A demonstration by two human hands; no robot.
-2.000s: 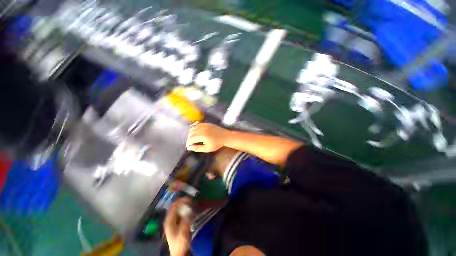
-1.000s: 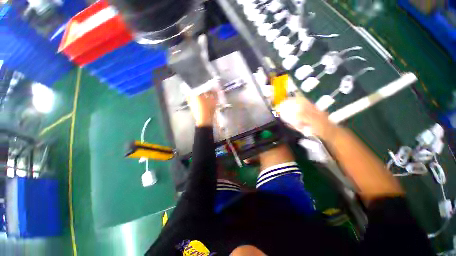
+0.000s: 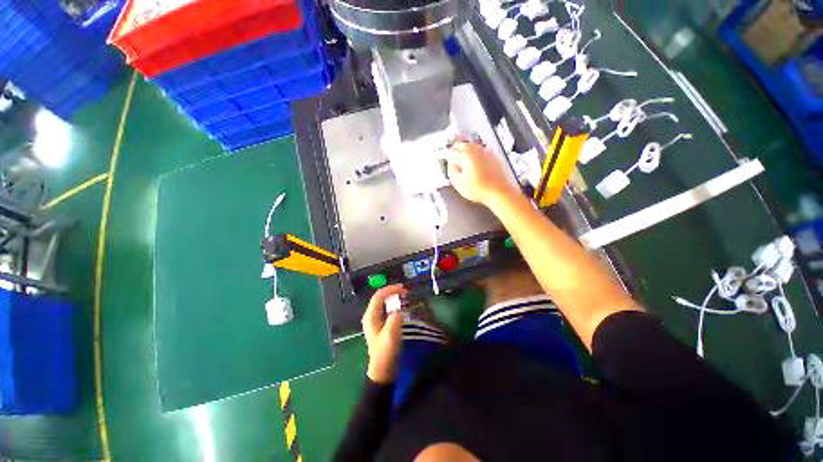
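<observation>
The whitish holding fixture sits on the grey base plate, under the silver-grey welding head. A white cord runs from the fixture over the plate's front edge. My right hand is at the fixture's right side, fingers bent against it; whether it grips anything is hidden. My left hand is in front of the machine, below the left green button, with a small white piece between thumb and fingers.
Yellow-and-black sensor posts stand left and right of the plate. The red button is front centre. A divider bar separates corded white adapters on the conveyor. One adapter lies on the left green table. Blue crates stand behind.
My left hand has moved from the fixture to the machine's front. My right hand has moved from beside the right sensor post to the fixture.
</observation>
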